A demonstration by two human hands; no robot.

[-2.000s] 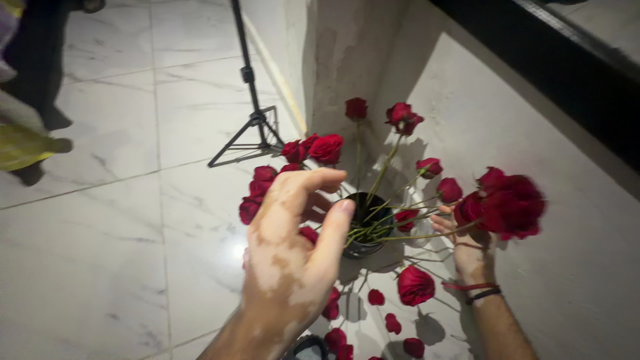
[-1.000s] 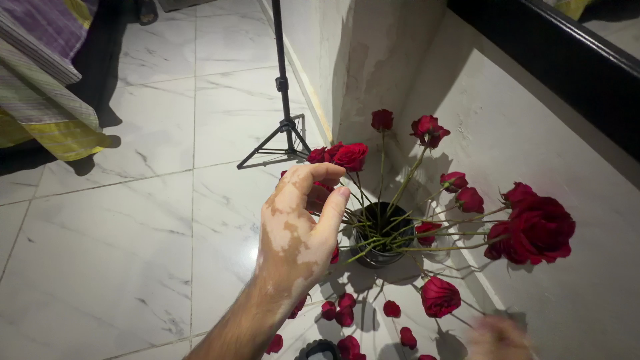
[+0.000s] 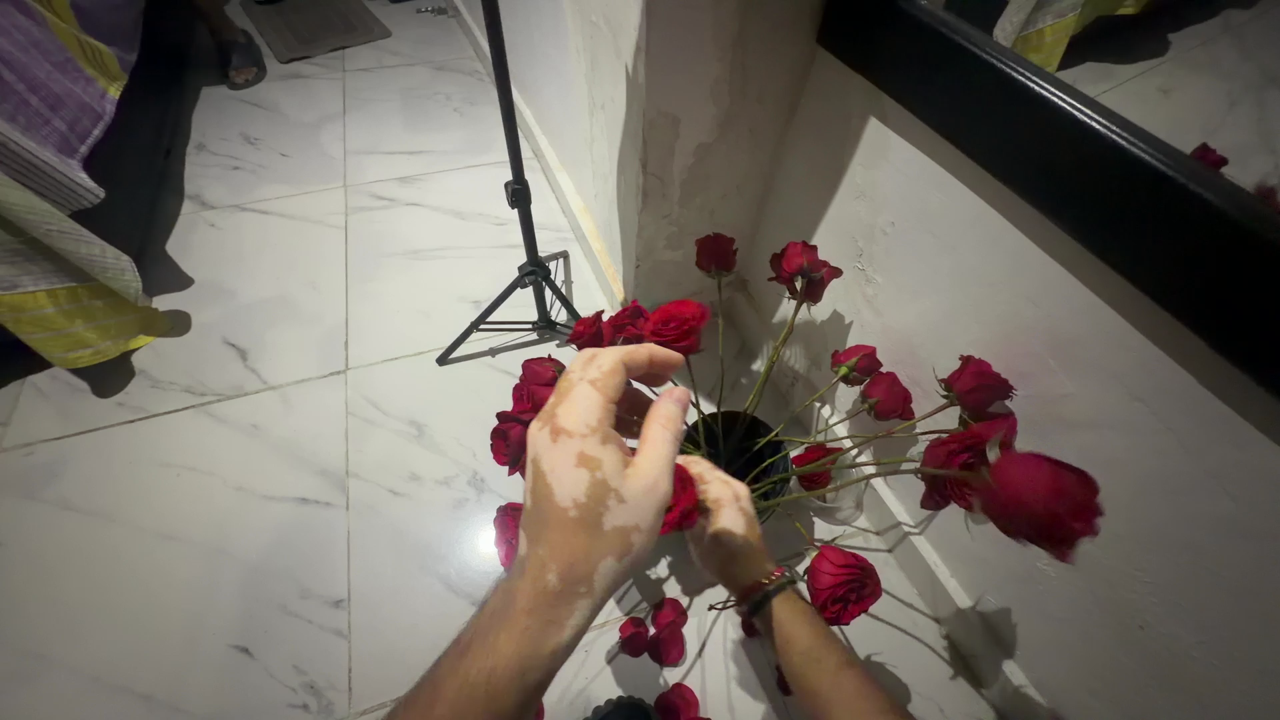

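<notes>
Long-stemmed red roses (image 3: 677, 326) fan out from a dark round vase (image 3: 735, 445) on the floor. My left hand (image 3: 590, 460) is above the vase's left side, its fingers curled and thumb raised; whether a stem lies between them cannot be told. Close beside it, lower right, my right hand (image 3: 722, 520) reaches in at the vase's near side, next to a red bloom (image 3: 681, 500); its fingertips are partly hidden. A large rose (image 3: 1040, 503), slightly blurred, leans out at the right.
A black tripod (image 3: 532, 270) stands behind the vase, near the wall corner. At upper right runs a black mirror frame (image 3: 1050, 170). Striped cloth (image 3: 70, 270) hangs at left, with a person's sandaled foot (image 3: 242, 62) beyond. More blooms (image 3: 668, 632) show low near the floor.
My right hand has moved from the right side of the roses, through the lower right, to beside my left hand. The left hand keeps its curled pose over the vase.
</notes>
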